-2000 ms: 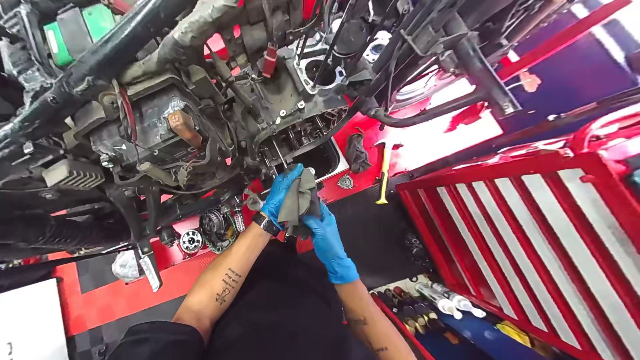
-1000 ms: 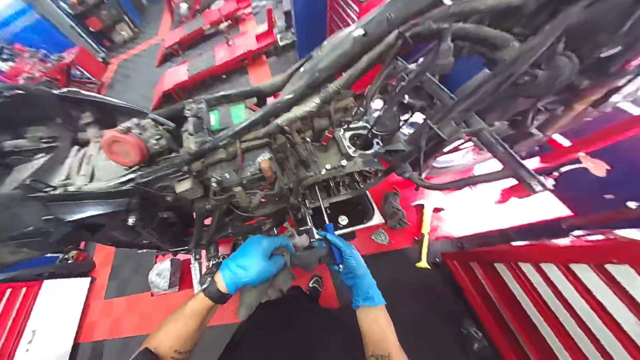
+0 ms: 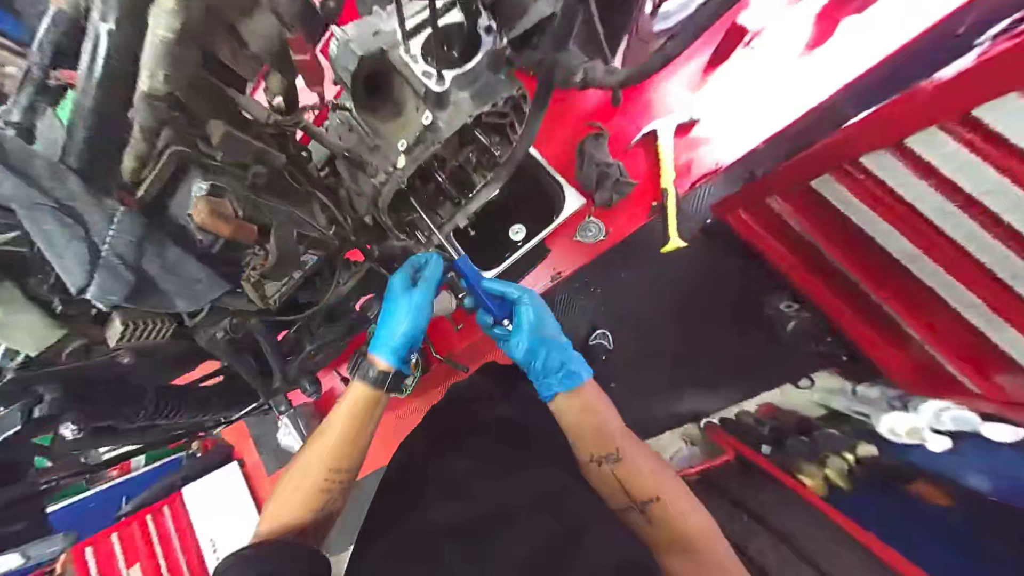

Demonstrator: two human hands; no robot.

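My right hand point(image 3: 532, 336), in a blue glove, grips the blue handle of a long-shafted tool point(image 3: 478, 290), perhaps a screwdriver. The metal shaft points up and left into the open engine block point(image 3: 456, 172), whose gasket face and bores show at the top. My left hand point(image 3: 408, 308), also gloved in blue, is beside the tool's shaft below the engine, its fingers curled; whether something small is in them cannot be told. Under the engine is a pale-rimmed tray point(image 3: 570, 210) with dark content and a small round metal part point(image 3: 518, 232).
A yellow-handled hammer point(image 3: 668, 184), a crumpled dark cloth point(image 3: 604, 168) and a round metal part point(image 3: 590, 230) lie on the red surface right of the tray. A red slatted panel point(image 3: 880, 224) stands at the right. Motorcycle frame tubes and hoses point(image 3: 104, 96) fill the upper left.
The grey cloth that was in my hands is no longer seen there. My left hand has come up near the tool's shaft. The view has moved closer to the engine.
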